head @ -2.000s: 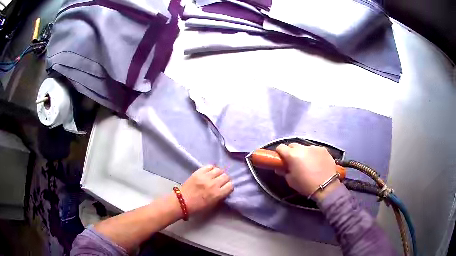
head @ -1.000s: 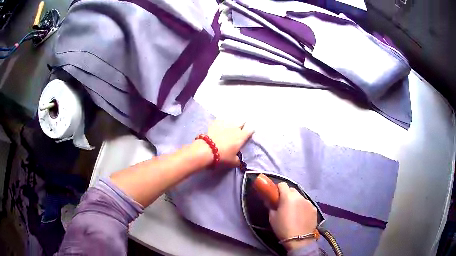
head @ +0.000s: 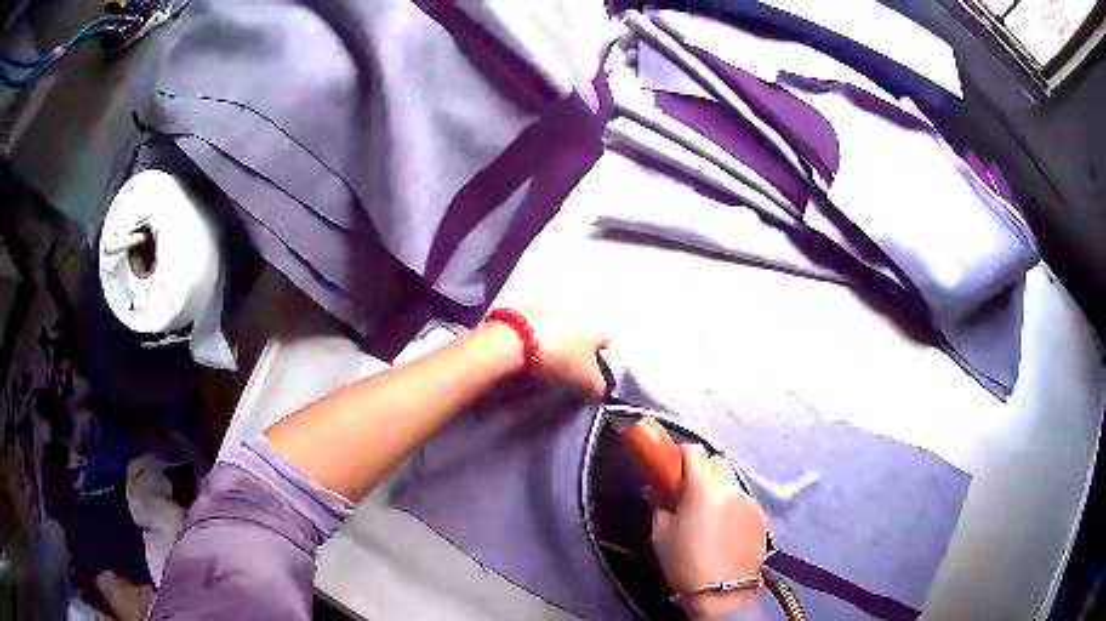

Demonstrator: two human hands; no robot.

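Observation:
A lilac-grey garment panel lies on the white pressing table, with a dark purple strip running along it to the right of the iron. My right hand is closed on the orange-brown handle of the steam iron. The iron stands on the panel, its pointed end just below my left hand. My left hand is at the panel's upper edge, with its fingertips at the dark seam by the iron's tip. Whether the fingers pinch the cloth is not clear.
A lilac pile with purple bands lies at the back left. Another folded pile lies at the back right. A white roll stands at the left table edge. A hose trails from the iron. Loose cloth shows below left.
My left hand has moved up from the near part of the panel to its seam. The iron has turned and moved nearer and slightly left. The view has shifted, so the piles show lower and further right.

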